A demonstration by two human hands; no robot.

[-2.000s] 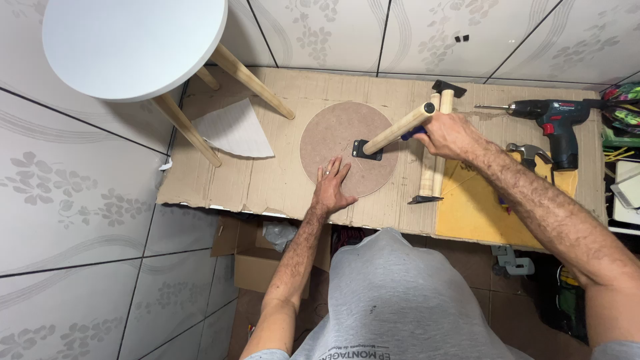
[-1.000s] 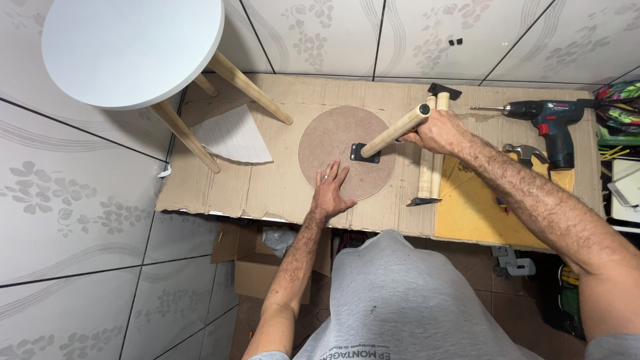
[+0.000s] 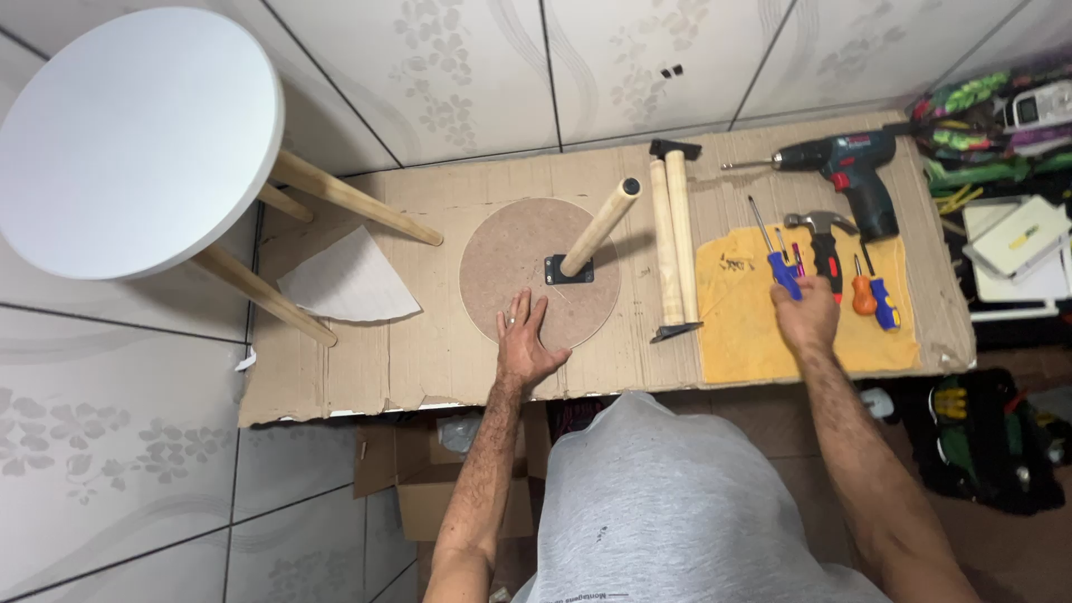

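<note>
My left hand lies flat, fingers spread, on the lower edge of a round brown fibreboard disc. On the disc, a black mounting plate carries a slanted wooden leg with a black foot cap. My right hand is closed round the blue handle of a screwdriver, whose shaft points away over a yellow sheet. Two more wooden legs with black plates lie between the disc and the sheet. Beside my right hand are a claw hammer and several smaller screwdrivers.
A white-topped round stool stands at the left, by a piece of white paper. A cordless drill lies at the back right. Small screws rest on the yellow sheet. Cardboard covers the bench; an open box is below.
My right hand has left the slanted leg and moved right, to the tools on the yellow sheet. My left hand stays on the disc.
</note>
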